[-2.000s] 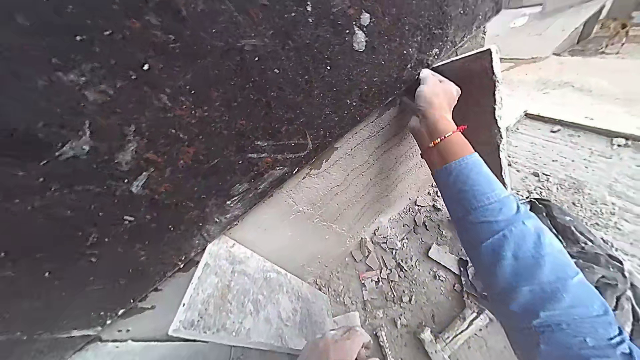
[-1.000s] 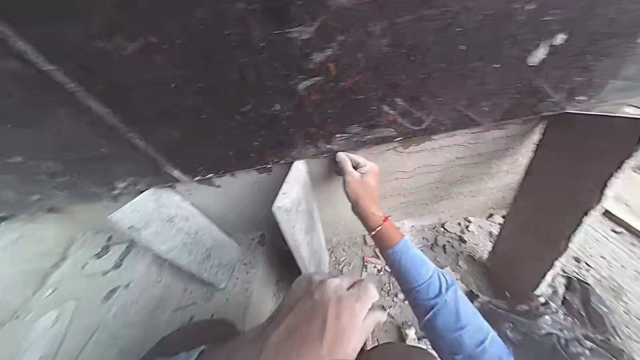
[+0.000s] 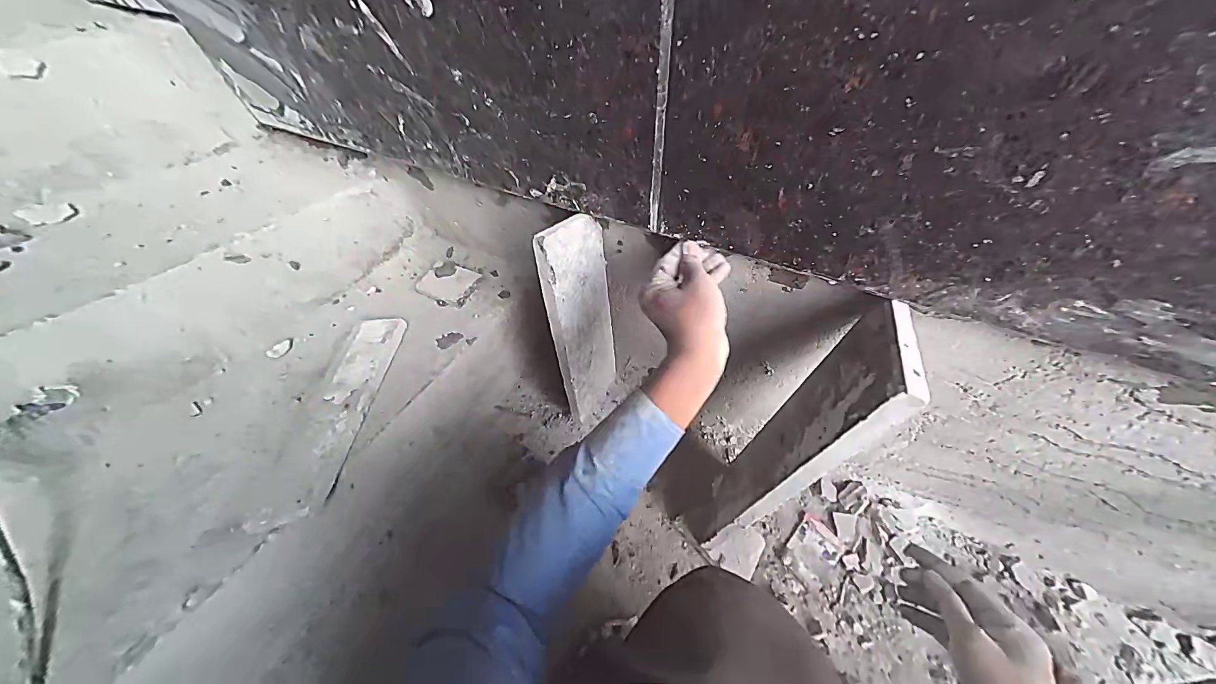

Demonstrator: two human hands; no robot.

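Observation:
My left hand, in a blue sleeve, reaches up to the lower edge of a dark speckled panel, just right of its pale vertical seam. Its fingers are curled together at that edge; whether something small is between them cannot be told. My right hand is at the bottom right above the rubble, fingers apart and nothing seen in it. A narrow pale slab piece stands tilted left of my left hand. A larger slab piece, dark-faced with a pale edge, leans to the right, its top near the panel's lower edge.
Broken chips and rubble lie at the lower right, beyond my knee. A dusty grey floor with mortar-like patches spreads to the left. A pale strip lies on it.
My left hand has risen from the bottom of the view to the panel's lower edge. My right hand, earlier at that edge, is now low over the rubble. The view has shifted left along the panel.

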